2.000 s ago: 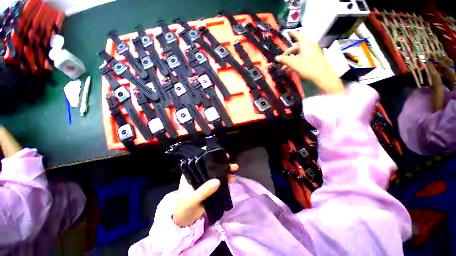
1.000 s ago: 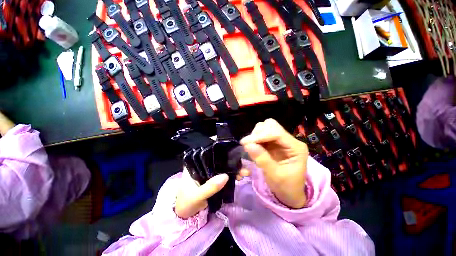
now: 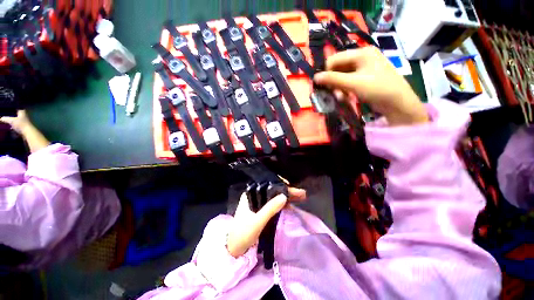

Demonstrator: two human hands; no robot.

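My left hand (image 3: 254,222) holds a bunch of black smartwatches (image 3: 268,192) upright in front of my chest, straps hanging down. My right hand (image 3: 372,79) is over the right part of the red-orange tray (image 3: 310,128), thumb and finger pinched on a black smartwatch (image 3: 324,101). That watch is blurred and partly covered by the fingers; whether it touches the tray is unclear. Rows of smartwatches (image 3: 237,61) lie slanted in the tray, case backs up.
A white bottle (image 3: 115,54), a pale pen-like tool (image 3: 134,92) and stacked red-orange trays (image 3: 73,29) are at left. An open white box (image 3: 457,73) and a white machine (image 3: 436,26) stand at right. Other people's pink sleeves (image 3: 44,202) show at both sides.
My right hand has moved from beside the bunch out to the tray, with a watch at its fingertips. The bunch in my left hand looks thinner. The view has shifted.
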